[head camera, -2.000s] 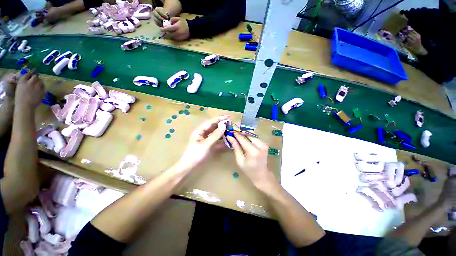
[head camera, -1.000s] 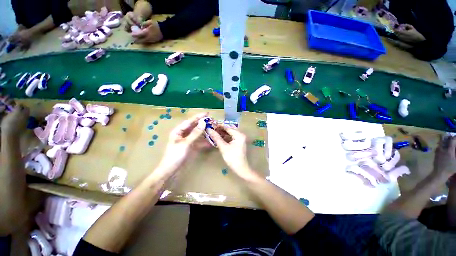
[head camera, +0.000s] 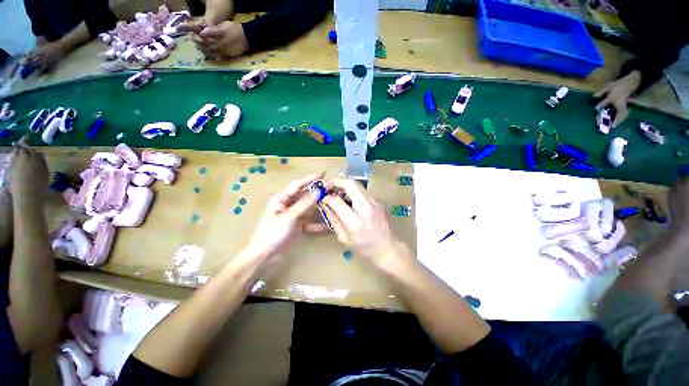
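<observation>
A part-filled housing (head camera: 325, 212) with a white-pink rim and blue inside is held between my two hands, above the brown bench in front of the post. My left hand (head camera: 285, 219) grips it from the left side. My right hand (head camera: 363, 222) closes on it from the right, fingers over the blue part. The fingers hide most of the housing, and any wires in it cannot be made out.
A green conveyor belt (head camera: 302, 98) carries housings and blue cells behind a pale post (head camera: 357, 83). Housing shells (head camera: 113, 188) lie left, more on a white sheet (head camera: 483, 264) right. A blue tray (head camera: 536, 38) stands far right. Other people's hands are at both sides.
The view has shifted, and the belt items have moved slightly left. Both hands still hold the housing, with the right fingers shifted over it. Another person's hand now reaches onto the belt at right.
</observation>
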